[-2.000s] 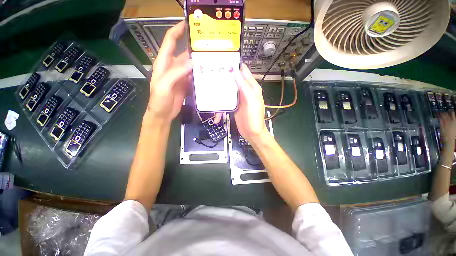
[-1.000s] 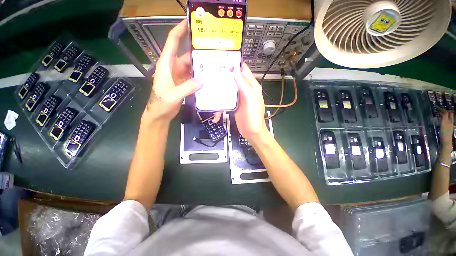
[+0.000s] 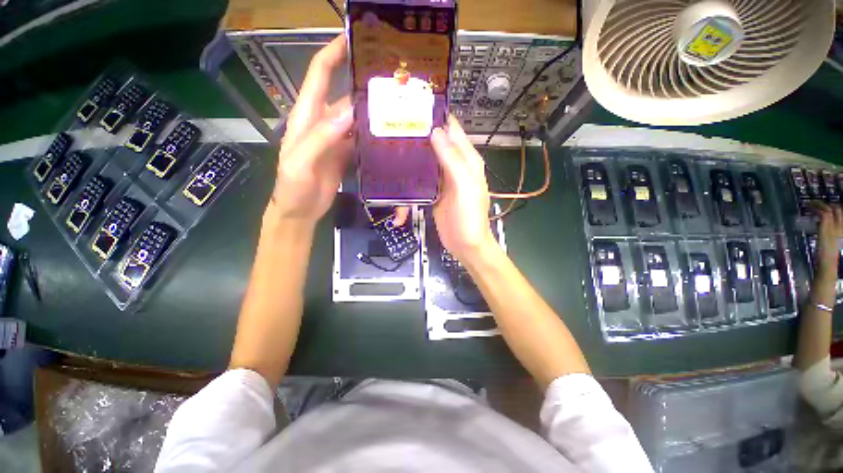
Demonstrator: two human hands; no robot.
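A large smartphone (image 3: 400, 106) is held upright in front of me, its screen dimmed with a bright white pop-up box in the middle. My left hand (image 3: 317, 139) grips its left edge and my right hand (image 3: 459, 180) its right edge. Both thumbs are by the screen's sides. Below the smartphone, a small black keypad phone (image 3: 397, 239) lies on the left dark blue test fixture (image 3: 375, 290). A second fixture (image 3: 462, 326) is beside it, partly hidden by my right hand and forearm.
A blister tray (image 3: 129, 297) of keypad phones lies tilted at left. Another tray (image 3: 695, 330) holds dark handsets at right. A radio tester (image 3: 497, 85) and a fan (image 3: 707, 55) stand behind. Another person's hand (image 3: 825, 242) is at far right. Cartons with plastic bags (image 3: 111, 430) and stacked trays (image 3: 707, 425) are nearest.
The smartphone screen has gone from a yellow and white page to a dimmed page with a white pop-up. My left thumb moved over the screen and is back at its edge.
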